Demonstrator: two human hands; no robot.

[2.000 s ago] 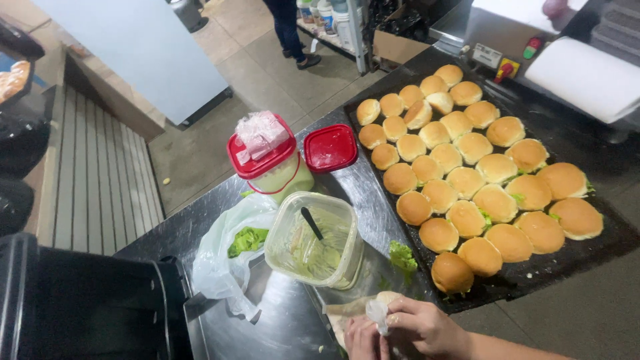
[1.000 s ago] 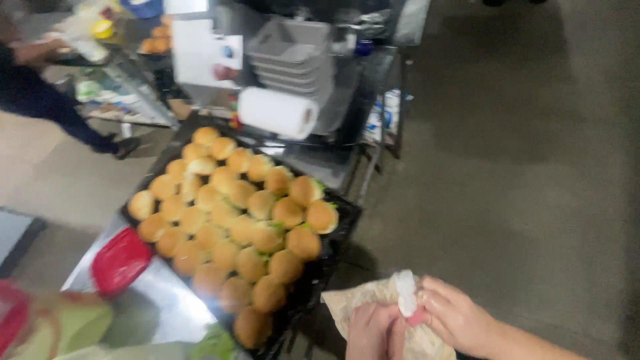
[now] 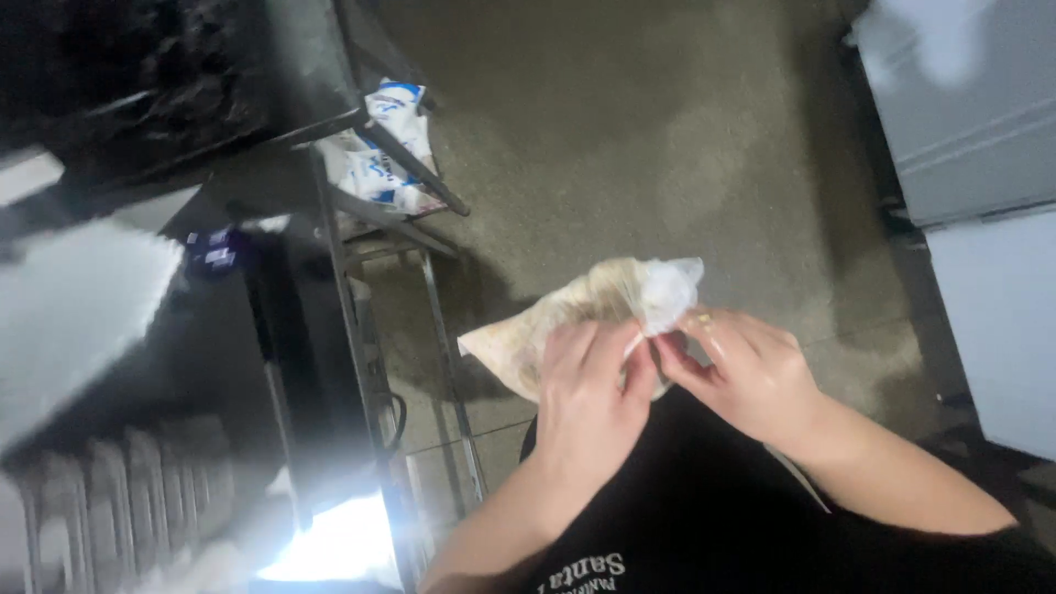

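A clear plastic bag (image 3: 569, 313) with pale, beige contents hangs in front of my body, its gathered neck at the upper right. My left hand (image 3: 590, 379) grips the bag just below the neck, thumb and fingers pinched together. On the other side, my right hand (image 3: 742, 371) pinches the neck with thumb and forefinger, and a small yellowish smear shows on a finger. The two hands' fingertips nearly meet there. A whitish bunched end (image 3: 670, 289) of the bag sticks up above the fingers. What exactly the bag holds is not plain.
A dark metal rack (image 3: 396, 165) stands at the left, with white and blue printed packages (image 3: 392, 148) on its lower part. Stacked grey trays (image 3: 124, 495) are blurred at lower left. A pale grey cabinet (image 3: 973, 107) is at the right, over concrete floor (image 3: 643, 148).
The view has swung far to the right, so the tray of filled buns and the table are out of sight. Both hands still hold the bag, now over the floor.
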